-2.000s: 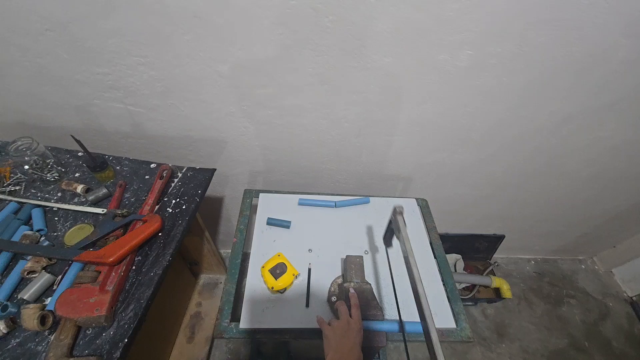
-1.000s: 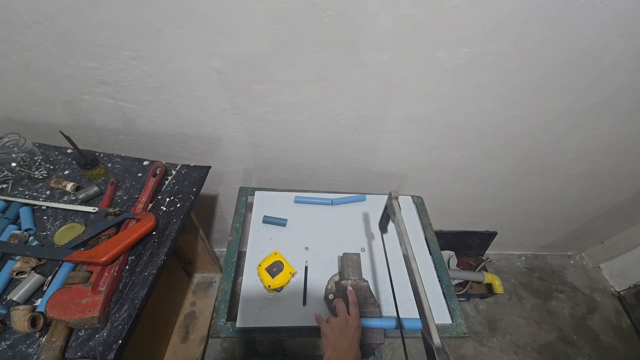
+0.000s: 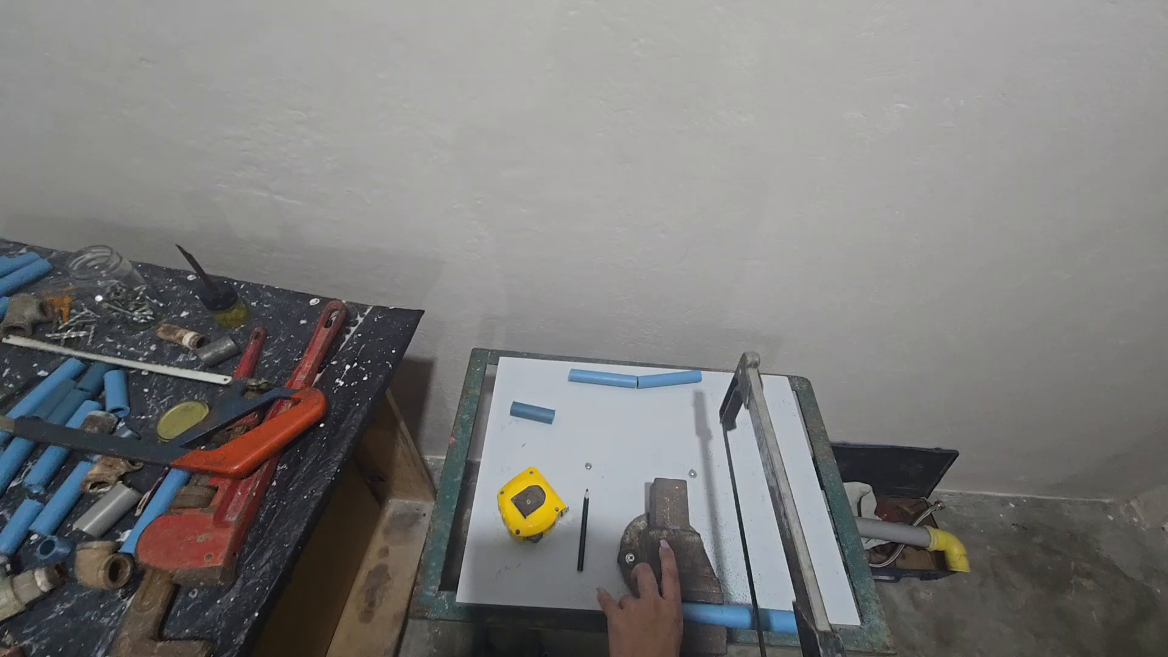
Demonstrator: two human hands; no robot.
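Observation:
My left hand (image 3: pixel 644 613) rests on the rusty bench vise (image 3: pixel 673 538), fingers spread over its body. A blue plastic pipe (image 3: pixel 730 616) runs sideways from the vise at the bottom edge. Across the pipe, right of the vise, stands a hacksaw (image 3: pixel 780 484), its blade at the pipe and its frame pointing away from me. The saw's handle end and my right hand are out of the frame. Left of the vise lie a pencil (image 3: pixel 583 531) and a yellow tape measure (image 3: pixel 531 505). Two blue pipe pieces (image 3: pixel 603 378) and a darker short one (image 3: pixel 532 412) lie farther back.
The white board (image 3: pixel 620 438) lies in a green metal frame (image 3: pixel 453 511). On the black bench (image 3: pixel 383 347) at left are an orange-handled hacksaw (image 3: pixel 265 443), a red pipe wrench (image 3: pixel 242 511), pipe pieces and fittings. An open dark case (image 3: pixel 899 465) holding pipe sits on the floor at right.
The hacksaw has shifted slightly over the blue pipe. My left hand stays on the vise.

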